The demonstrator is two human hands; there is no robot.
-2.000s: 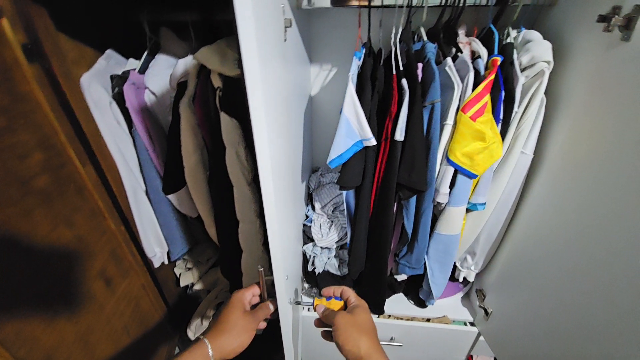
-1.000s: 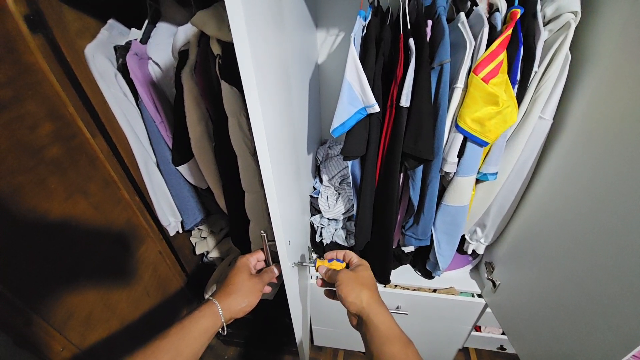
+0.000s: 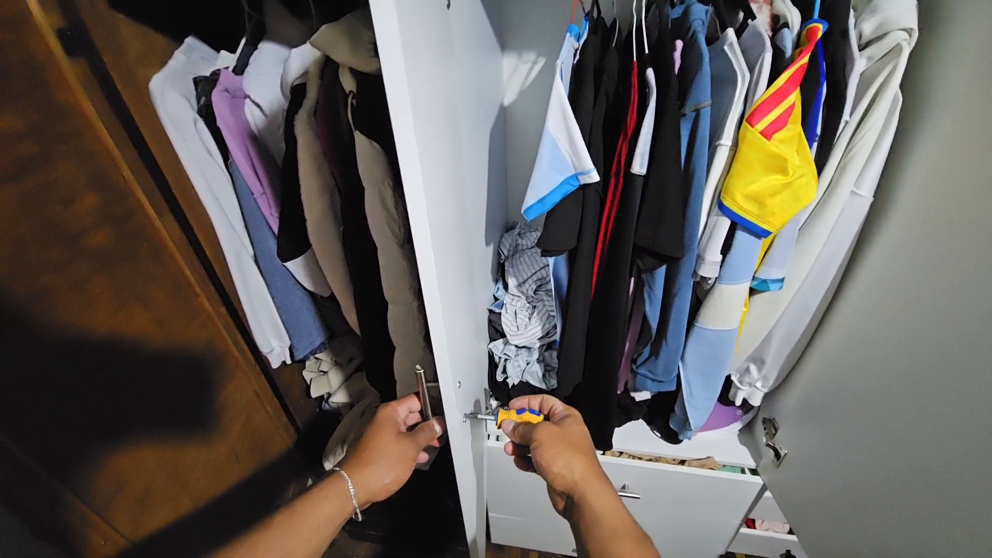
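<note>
A white wardrobe door stands edge-on between my two hands. On its left side, my left hand grips a metal bar handle with thumb and fingers; a chain bracelet circles that wrist. My right hand, on the door's other side, holds a short screwdriver by its yellow and blue handle. The screwdriver's shaft points left, its tip at the door's surface near the level of the handle. Whether the tip sits in a screw is too small to tell.
Clothes on hangers fill the open wardrobe, above crumpled clothing and a white drawer with a bar handle. More clothes hang left of the door, beside a brown wooden panel. Another door with a hinge is at right.
Both hands keep their places at the door, the left on the handle and the right on the screwdriver. The view has shifted slightly.
</note>
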